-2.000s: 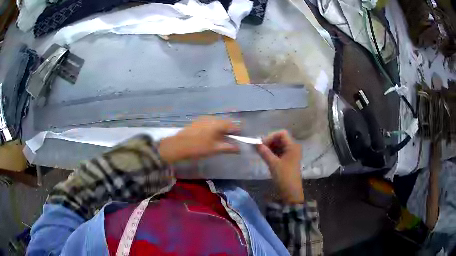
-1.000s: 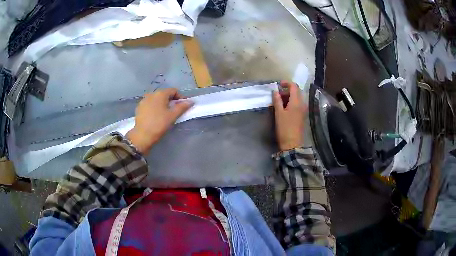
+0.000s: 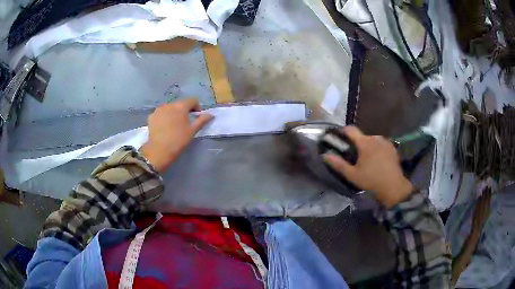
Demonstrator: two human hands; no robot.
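A white interfacing strip (image 3: pixel 257 119) lies on the grey-dark waistband strip (image 3: pixel 73 132), whose edges show around its right end. My left hand (image 3: pixel 174 128) grips the white strip between thumb and fingers near mid-length; its left part trails off loosely to the lower left. My right hand (image 3: pixel 370 161) holds the steam iron (image 3: pixel 316 144) by its handle. The iron's tip is at the lower right corner of the white strip; its body is blurred and partly hidden by my hand.
Crumpled white lengths (image 3: pixel 124 28) and navy patterned cloth (image 3: pixel 51 20) lie at the back left. A tan strip (image 3: pixel 218 73) touches the work's back edge. A metal folder (image 3: pixel 21 84) lies far left. A white scrap (image 3: pixel 330 98) and the iron's hose (image 3: pixel 412 136) are at the right.
My right hand has let go of the white strip's right end and taken hold of the iron, which has moved left from its resting place. My left hand stays on the strip.
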